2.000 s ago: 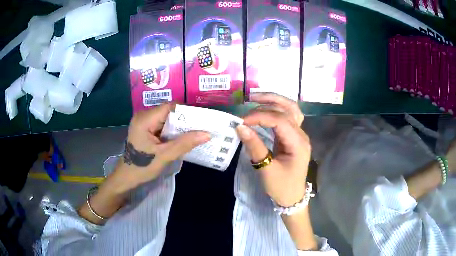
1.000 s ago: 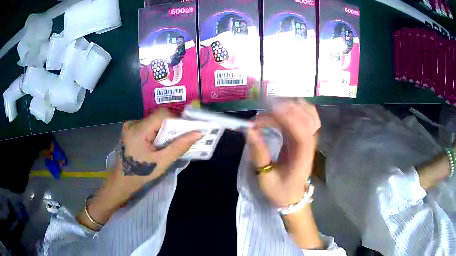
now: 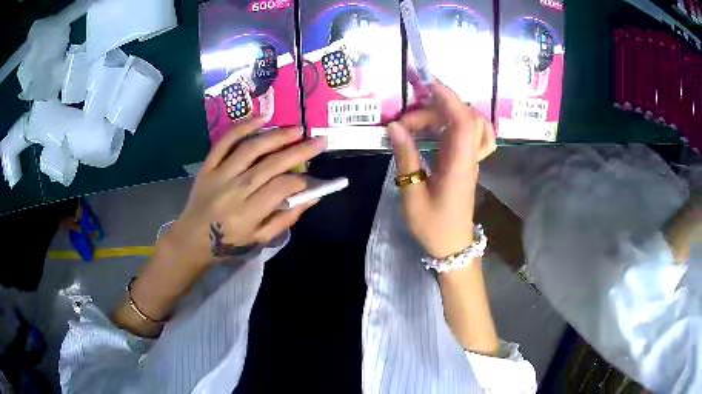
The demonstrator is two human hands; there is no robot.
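Note:
Several pink-and-black smartwatch boxes (image 3: 339, 115) lie side by side on the dark green worktop. My left hand (image 3: 250, 181) holds the label strip (image 3: 317, 192), seen edge-on like a white stick, between its fingers; its spread fingers reach over the lower edge of the leftmost box. My right hand (image 3: 446, 154) is over the lower part of the third box and holds a narrow white label (image 3: 414, 40) at the fingertips, pointing up over that box. Barcode stickers show low on the second box and the rightmost box. The leftmost box's lower front is partly hidden by my left hand.
Curled blank backing paper (image 3: 92, 137) is heaped left of the boxes. A tight row of dark pink stacked boxes (image 3: 654, 81) stands at the right. A neighbouring person's striped sleeve (image 3: 646, 308) shows at lower right. The worktop's front edge runs just below the boxes.
The narrow label has come away from the strip and is now in my right hand, raised over the third box. My left hand has turned palm down with the strip edge-on, its fingers at the leftmost box.

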